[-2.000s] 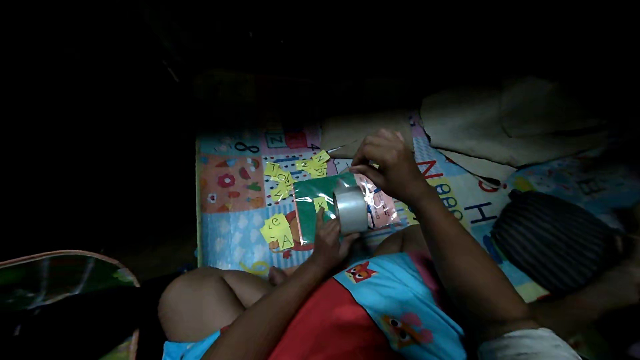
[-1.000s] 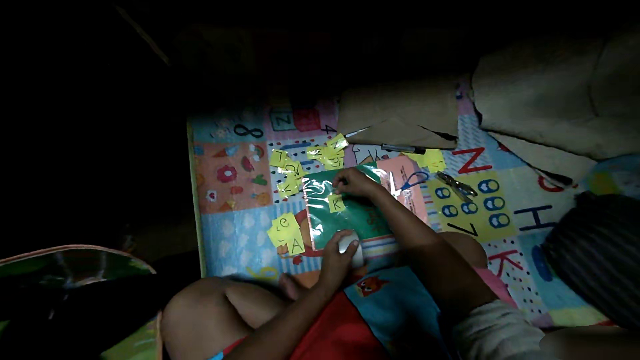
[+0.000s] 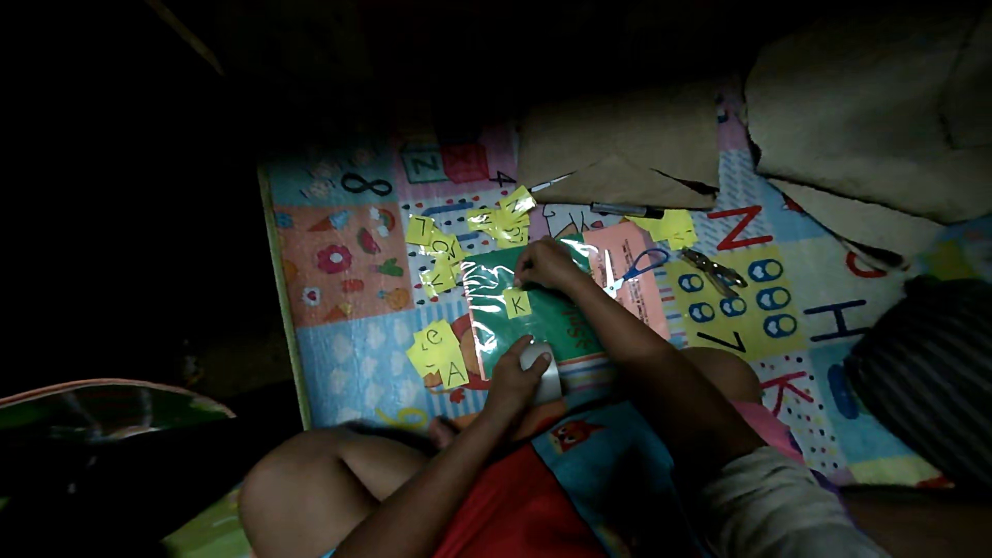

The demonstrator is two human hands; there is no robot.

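Note:
My left hand point(image 3: 514, 381) holds a roll of clear tape point(image 3: 547, 373) at the lower edge of a glossy green book or folder point(image 3: 496, 329). A small yellow paper square with a letter K point(image 3: 517, 303) lies on the green cover. My right hand point(image 3: 547, 266) rests over the cover's upper part, its bent fingertips just above that square; whether they pinch a bit of tape cannot be told. Scissors with blue handles point(image 3: 637, 269) lie on the pink sheet point(image 3: 655, 306) at the right. Yellow lettered squares point(image 3: 440, 353) lie left of the cover, with others point(image 3: 496, 221) above it.
A nail clipper or similar metal tool point(image 3: 714, 271) lies right of the scissors, and a dark marker point(image 3: 626, 210) above. Cut brown cardboard point(image 3: 620, 147) lies at the back, a larger piece point(image 3: 860, 124) at the back right. A striped dark cloth item point(image 3: 930, 372) is at the right of the patterned mat point(image 3: 341, 302).
My right hand has come down from its raised place beside the tape roll onto the green cover. My left hand with the roll has moved toward the cover's lower edge, uncovering the scissors.

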